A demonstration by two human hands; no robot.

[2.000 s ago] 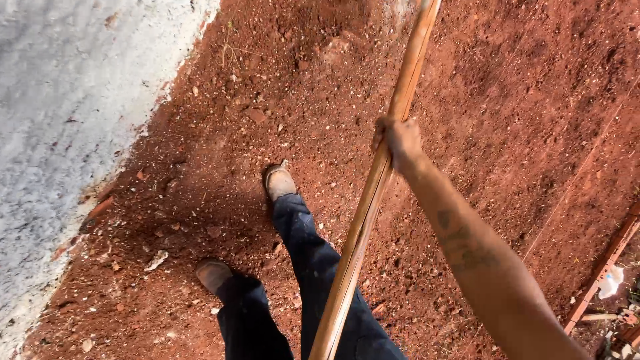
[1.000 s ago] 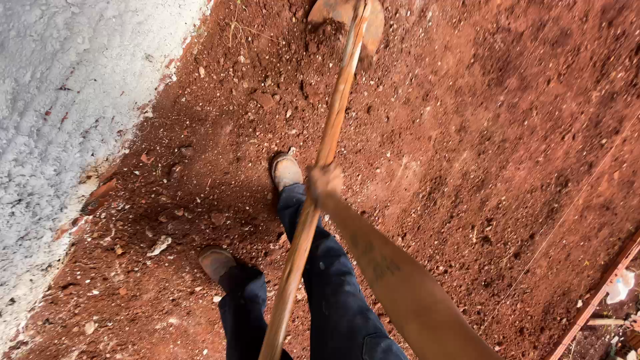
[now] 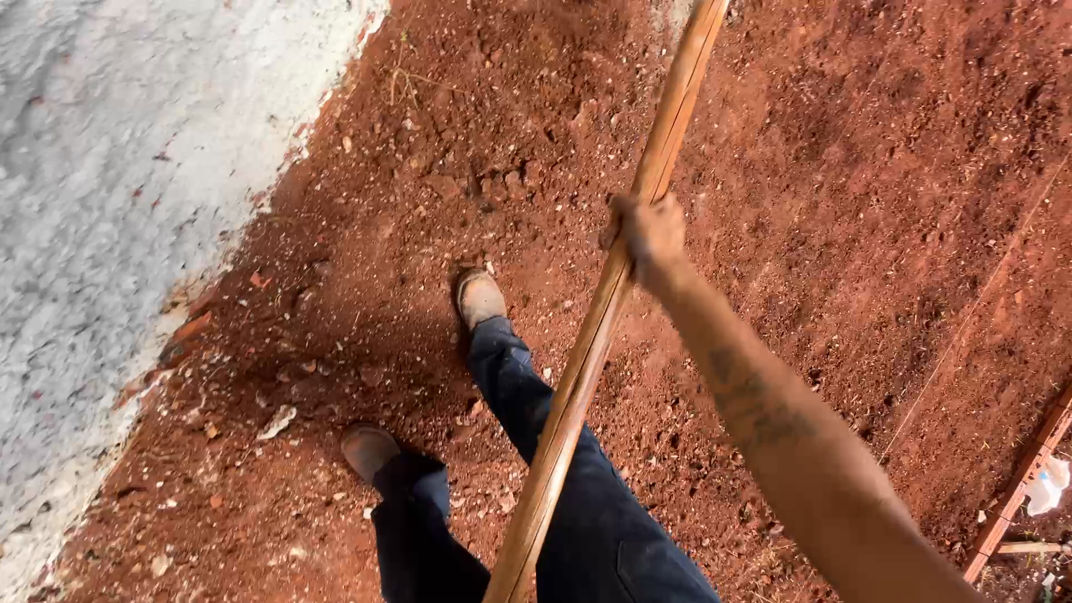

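Note:
My right hand (image 3: 649,230) is closed around a long wooden handle (image 3: 578,385), gripping it a little right of the view's middle. The handle runs at a slant from the top edge down to the bottom edge, passing in front of my leg, and a dark crack follows part of its length. Its upper end and any tool head lie beyond the top of the view. My left hand is out of sight. Loose reddish soil (image 3: 821,167) with small stones lies under the handle.
A rough whitewashed wall (image 3: 109,184) borders the soil at left. My boots (image 3: 480,299) stand on the soil near it. At lower right are a thin string line (image 3: 955,335), a reddish wooden board (image 3: 1009,502) on edge and a white plastic scrap (image 3: 1047,486).
One second ago a broad metal blade showed at the handle's top; now it is out of view. My right hand and the handle have moved up and to the right, near where they were two seconds ago.

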